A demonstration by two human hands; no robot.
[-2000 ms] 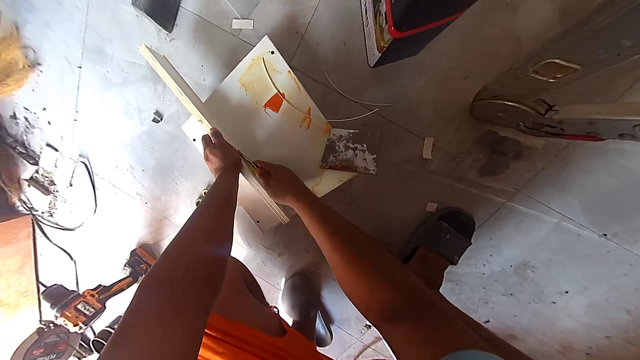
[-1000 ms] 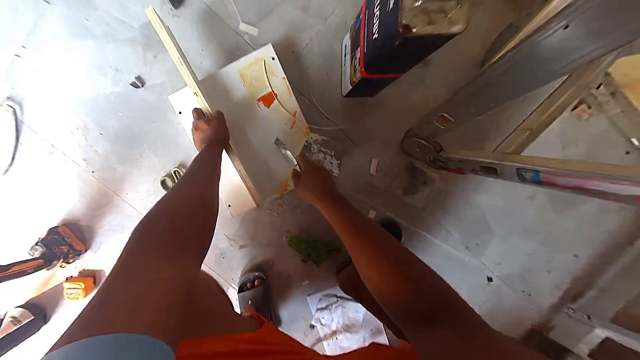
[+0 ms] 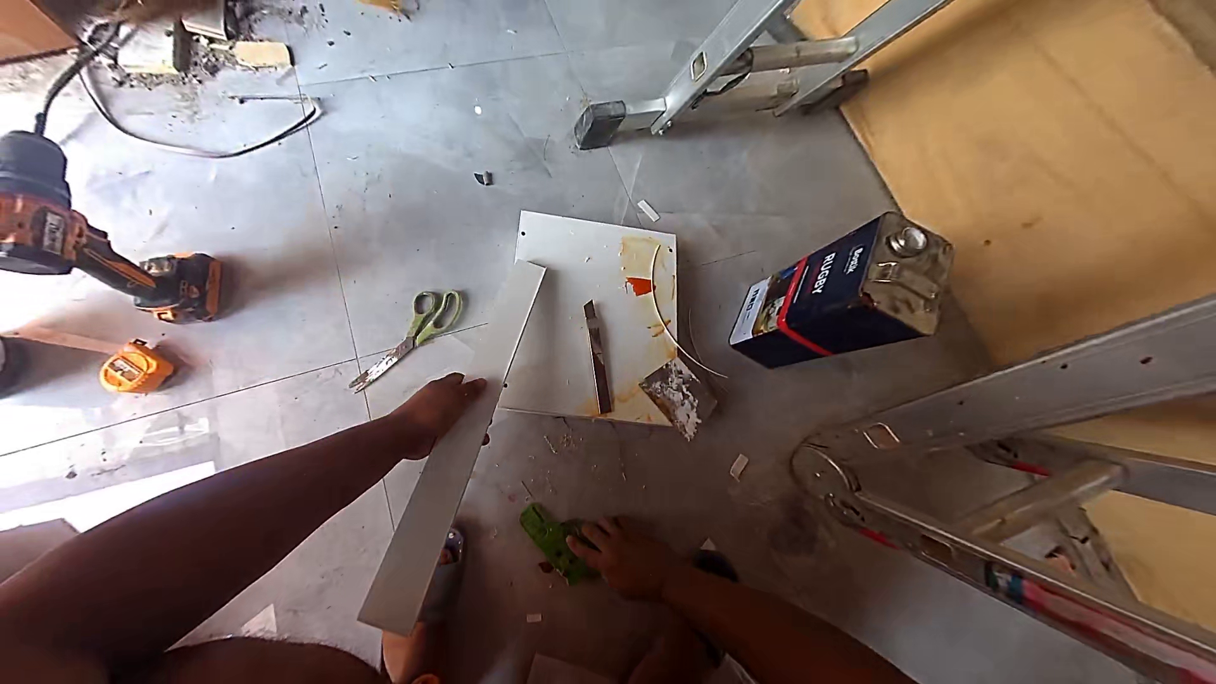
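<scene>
My left hand (image 3: 439, 414) grips a long flat white strip of board (image 3: 458, 456) by its edge; the strip's far end lies over the corner of a white panel (image 3: 560, 256). On the floor, my right hand (image 3: 622, 556) touches a green object (image 3: 556, 541), whose kind I cannot tell; whether the fingers grip it is unclear. A utility knife (image 3: 598, 359) lies on the panel, beside orange-yellow glue stains and a thin curved strip. At the panel's near right corner is a flat scraper-like plate (image 3: 678, 391) with white residue. Scissors with green handles (image 3: 432, 318) lie left of the panel.
A metal Rugby can (image 3: 841, 290) stands to the right, near an aluminium ladder (image 3: 1026, 370). Another ladder foot (image 3: 600, 124) is at the top. At left are an orange-black power tool (image 3: 95, 242), an orange tape measure (image 3: 136, 368) and a cable (image 3: 209, 152).
My right hand has moved from the utility knife over the panel to the green object. The knife now lies on the panel. The strip in my left hand has tilted and moved nearer. The view has turned.
</scene>
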